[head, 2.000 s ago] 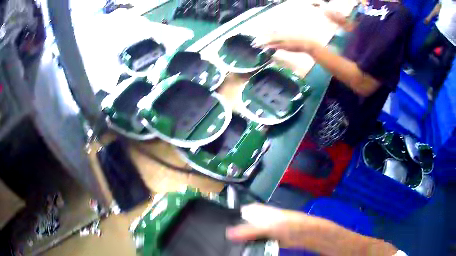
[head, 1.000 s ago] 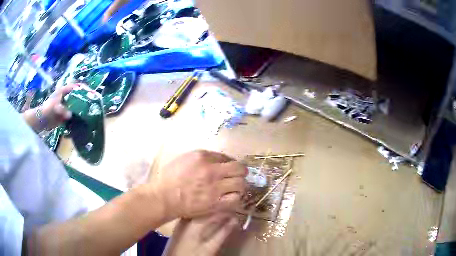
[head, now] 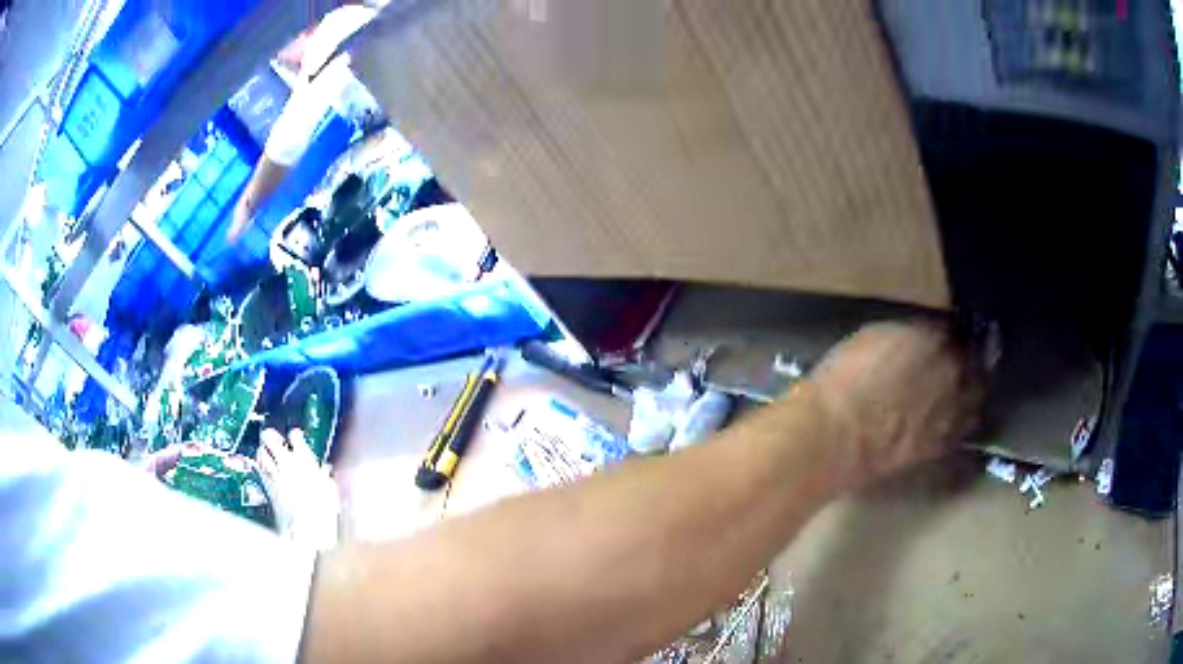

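Note:
My left hand (head: 908, 396) is bare and blurred, with the palm down, at the dark opening of the box on the right. Its forearm crosses the view from the lower left and has a white sleeve. The fingertips are hidden, so I cannot tell if they hold anything. The hand covers the spot where the heap of small trim parts was. A few small white and black parts (head: 1031, 480) lie at the opening's edge. My right hand is not in view.
A brown cardboard flap (head: 675, 143) hangs over the box. A yellow-black knife (head: 457, 435), swab bag (head: 558, 444) and white lumps (head: 677, 413) lie behind my forearm. Another person's hand (head: 301, 483) touches a green body (head: 214, 480) at left. A blue tray (head: 402, 340) holds bodies.
My left hand has moved right, from the glue cup and palette to the box opening. My right hand has left the view. My forearm now covers much of the palette area.

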